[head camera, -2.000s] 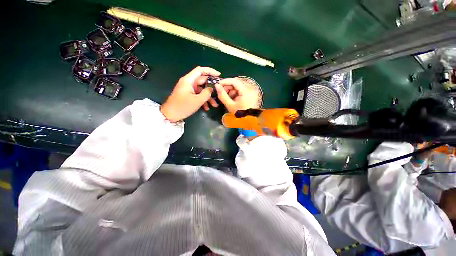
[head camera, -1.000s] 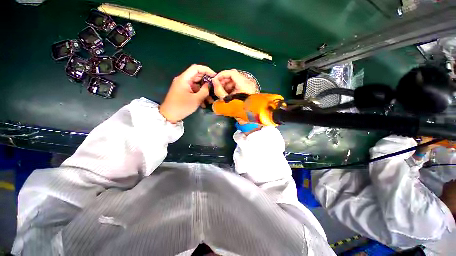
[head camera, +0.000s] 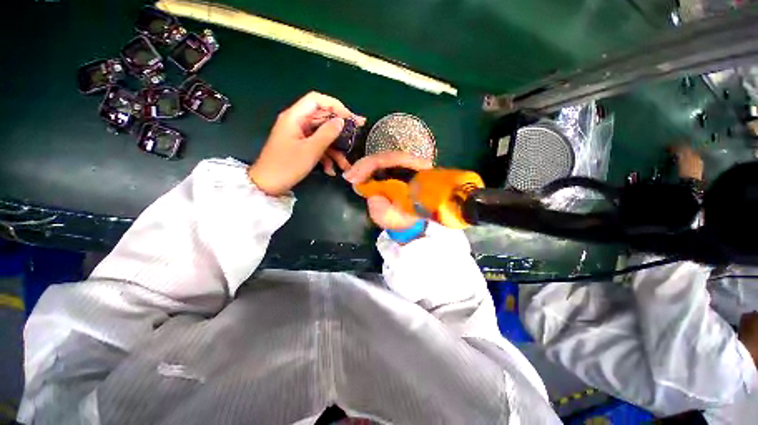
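Observation:
My left hand (head camera: 297, 143) holds a small dark housing (head camera: 347, 134) between its fingertips. My right hand (head camera: 391, 187) is wrapped around the orange electric screwdriver (head camera: 445, 192), which lies across it with its black end pointing right. The screwdriver's front end is near the held housing; its tip is too small to make out. The round silvery speckled screw dish (head camera: 401, 139) sits just beyond my right hand, partly covered by it. A pile of dark square housings (head camera: 164, 102) lies on the left of the bench.
A pale-yellow strip (head camera: 316, 48) lies beyond my hands. On the right are a round mesh-faced unit (head camera: 540, 156), a crinkled clear bag (head camera: 592, 137) and a grey metal rail (head camera: 598, 81). The thick black cable (head camera: 582, 222) runs right, near a neighbour's white sleeve (head camera: 681, 311).
My right hand has moved down off the housing and now grips the screwdriver. More of the screw dish shows. My left hand still holds the housing, slightly tilted.

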